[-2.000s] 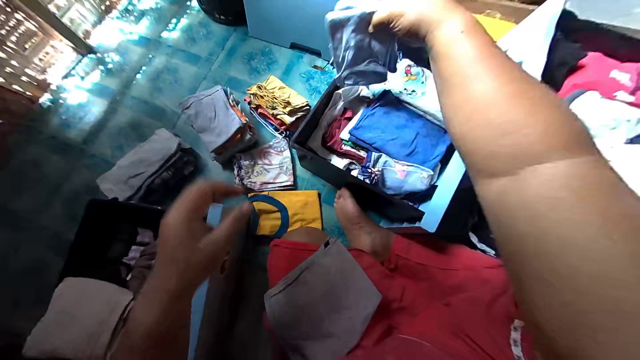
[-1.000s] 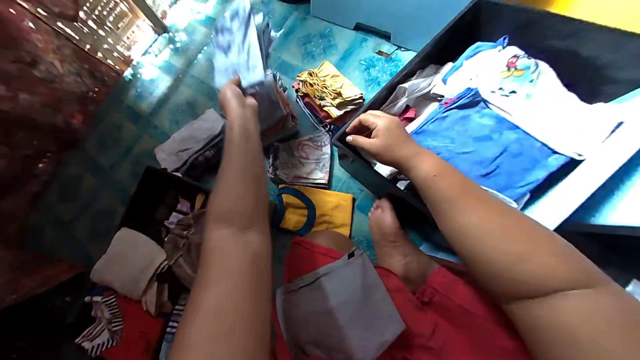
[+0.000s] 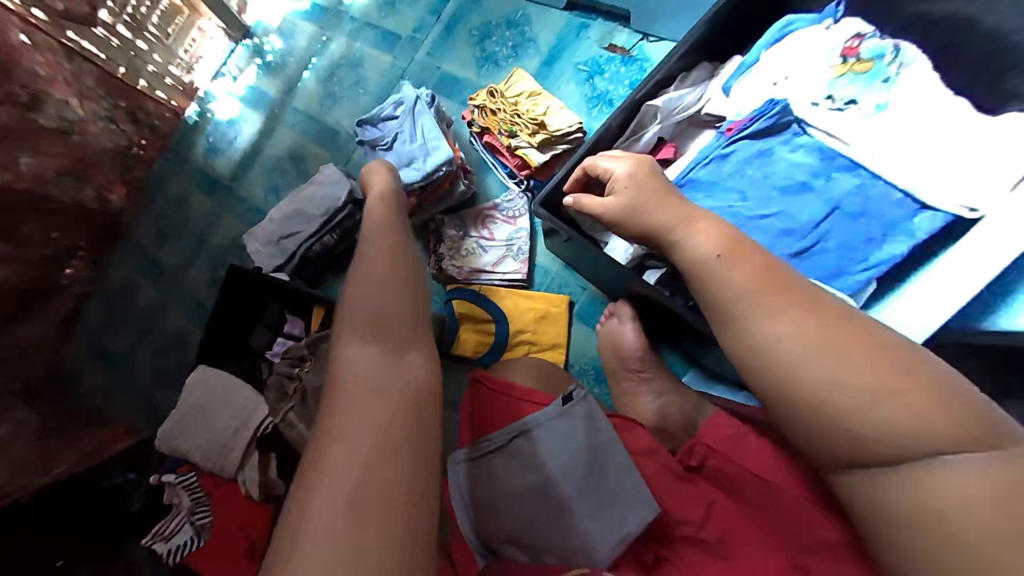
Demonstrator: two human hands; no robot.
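Note:
My left hand (image 3: 379, 178) is at the near left edge of a light blue folded garment (image 3: 408, 132) on top of a clothes stack; its fingertips are hidden, so its grip is unclear. My right hand (image 3: 620, 192) hovers at the rim of a black box (image 3: 588, 260), thumb and fingers apart, holding nothing visible. Inside that box lie a blue garment (image 3: 808, 192) and a white one with a cartoon print (image 3: 896, 80). Around the stack are a grey folded garment (image 3: 302, 214), a pile topped with yellow cloth (image 3: 532, 112), a printed folded shirt (image 3: 486, 240) and a yellow folded shirt with dark trim (image 3: 536, 326).
A second dark container (image 3: 228, 312) at the left holds more clothes, with a beige folded cloth (image 3: 212, 420) and a red garment (image 3: 232, 520) near it. My bare foot (image 3: 640, 376) rests beside the black box. A reddish wall (image 3: 64, 240) borders the left.
My left hand reached to the stack with a bluish-grey garment, which now lies on top. My right hand, at cloth in the upper part of the box two seconds ago, has come to the near rim.

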